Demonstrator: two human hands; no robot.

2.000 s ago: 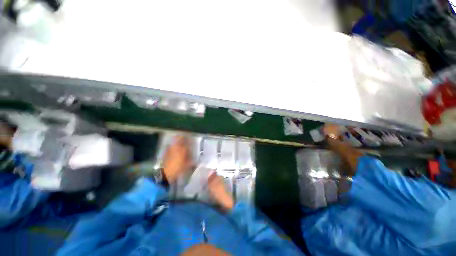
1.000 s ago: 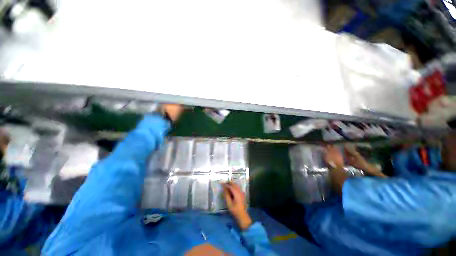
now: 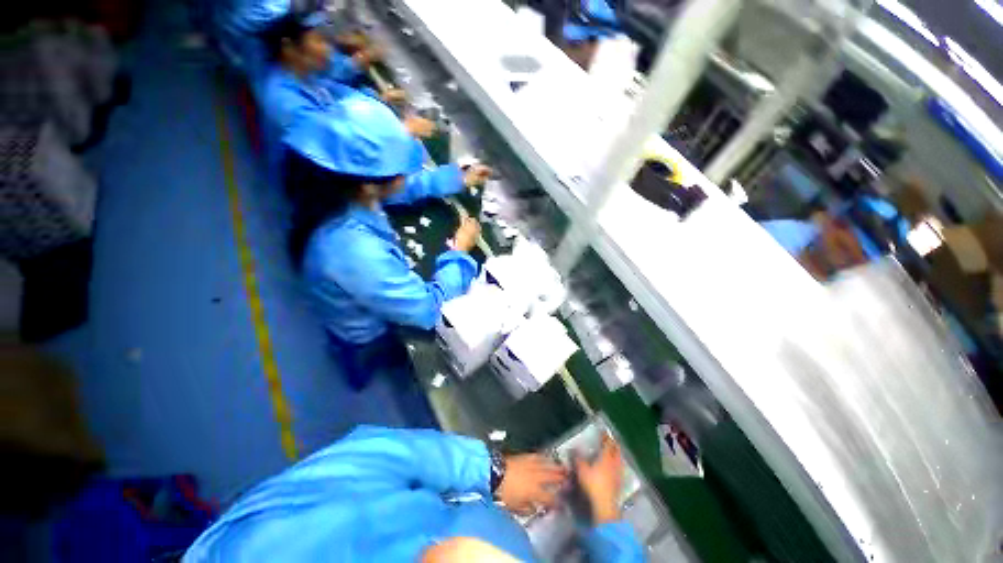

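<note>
My left hand (image 3: 532, 482), with a dark band at the wrist, is low in the picture over a clear plastic tray (image 3: 583, 439). My right hand (image 3: 599, 482) is close beside it, fingers pointing up the picture. Both hands are blurred and hide much of the tray, and I cannot tell whether they hold anything. Some pale units show in the tray right of my right hand. A white packed unit with dark and red print (image 3: 680, 450) lies on the green belt (image 3: 629, 415) beyond the tray.
White cartons (image 3: 535, 354) stand left of the belt, above my hands in the picture. Workers in blue smocks (image 3: 363, 269) sit along the line. A long white shelf (image 3: 682, 297) runs beside the belt. The blue floor (image 3: 165, 319) has a yellow line.
The view has swung left along the line and tilted. My left hand has come back from the belt to the tray, beside my right hand.
</note>
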